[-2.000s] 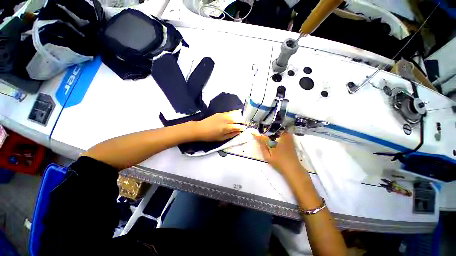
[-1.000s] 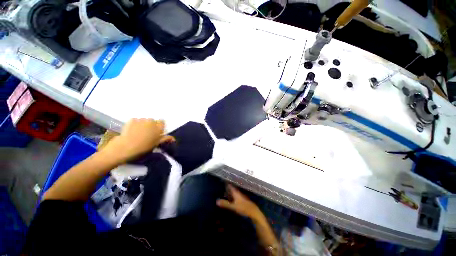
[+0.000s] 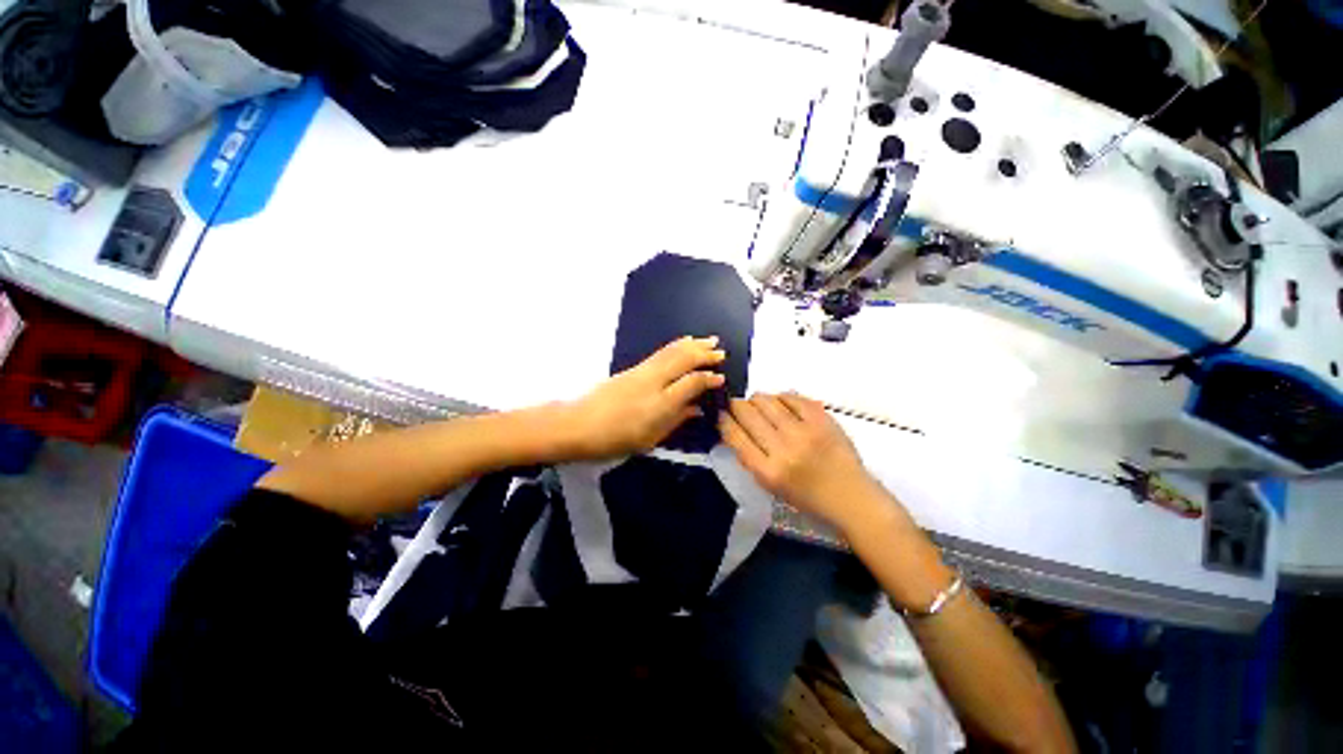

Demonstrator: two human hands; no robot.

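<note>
A dark panel (image 3: 682, 307) lies flat on the white table, just left of the presser foot and needle (image 3: 781, 283). It joins the joined work (image 3: 670, 516), dark panels with white edges that hang over the table front onto the lap. My left hand (image 3: 663, 395) lies on the lower part of the panel, fingers spread to the right. My right hand (image 3: 792, 449) is at the panel's lower right edge, fingertips on or beside it. The fingers look flat on the fabric; whether they pinch it is hidden.
The sewing machine head (image 3: 1060, 302) spans the right. A stack of cut panels (image 3: 442, 67) and a loose bundle (image 3: 192, 67) are at upper left. Thread snips (image 3: 1161, 489) lie at right. A blue crate (image 3: 170, 545) and red crate (image 3: 67, 380) stand below left.
The joined work has shifted from left to the centre front, and the last panel stands more upright in view. Both hands have come together at its lower edge. The camera view has shifted.
</note>
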